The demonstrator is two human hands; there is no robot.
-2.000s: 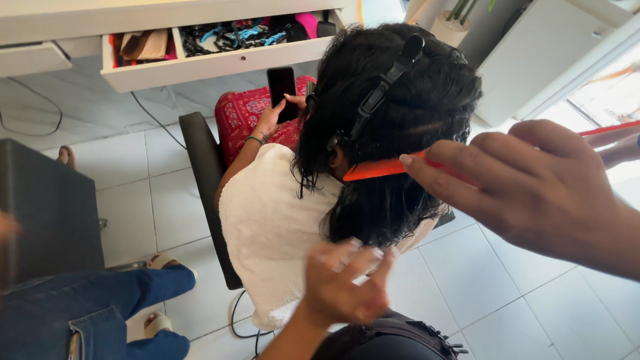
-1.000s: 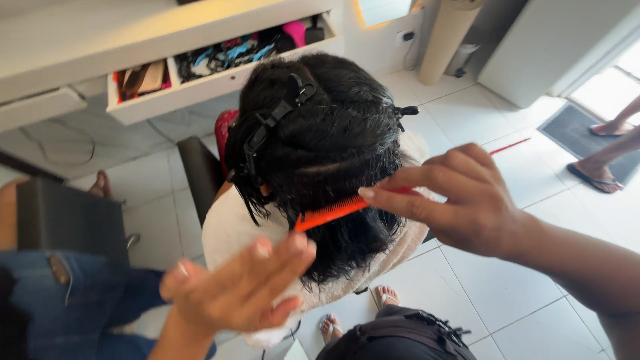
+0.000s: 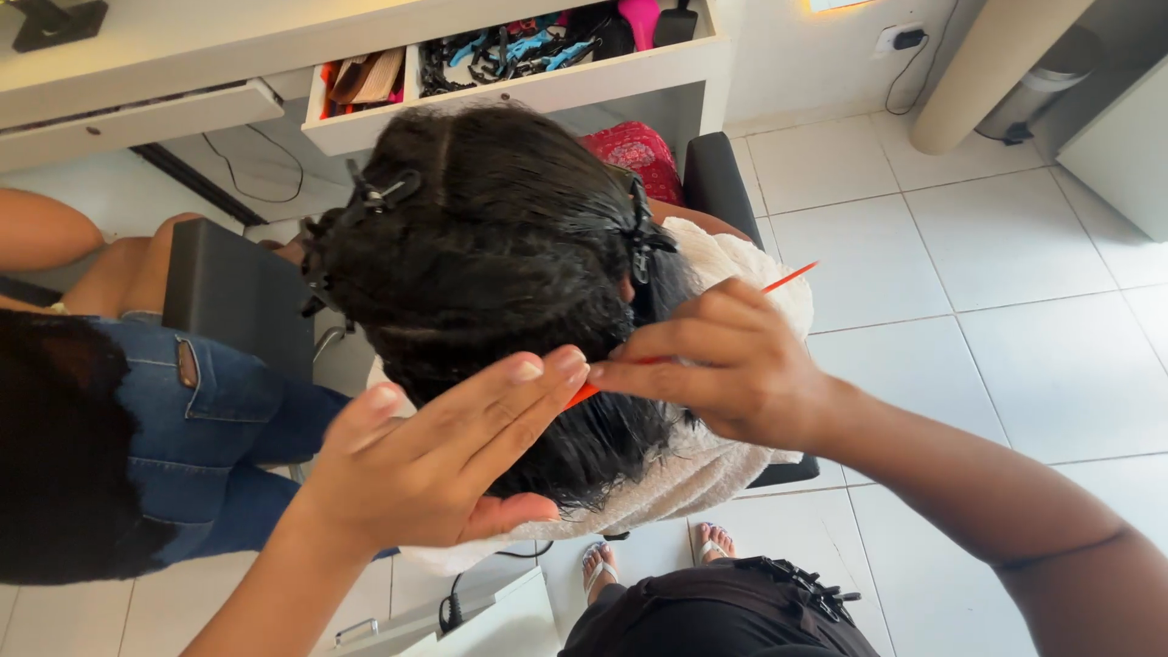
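Observation:
A seated person's dark, damp hair (image 3: pixel 493 228) is parted into sections, with black hair clips (image 3: pixel 646 242) at both sides. My right hand (image 3: pixel 730 370) is closed on an orange-red tail comb (image 3: pixel 790 276), its thin tail pointing up and right. The comb's toothed part lies at the lower back of the hair, mostly hidden by my hands. My left hand (image 3: pixel 438 447) is over the hair with its palm flat and thumb apart; its fingertips meet the comb near my right fingertips. A light towel (image 3: pixel 739 274) covers the person's shoulders.
An open drawer (image 3: pixel 593 68) beyond the head holds clips and brushes. At left, another person in jeans (image 3: pixel 219 420) is beside a dark chair (image 3: pixel 242 301). Below stands a white cabinet (image 3: pixel 493 620) with a cable. A trash bin (image 3: pixel 1040 87) is at the upper right.
The camera view has shifted. My left hand, apart from the comb a second ago, now meets it near my right fingertips. My right hand still holds the comb at the back of the hair.

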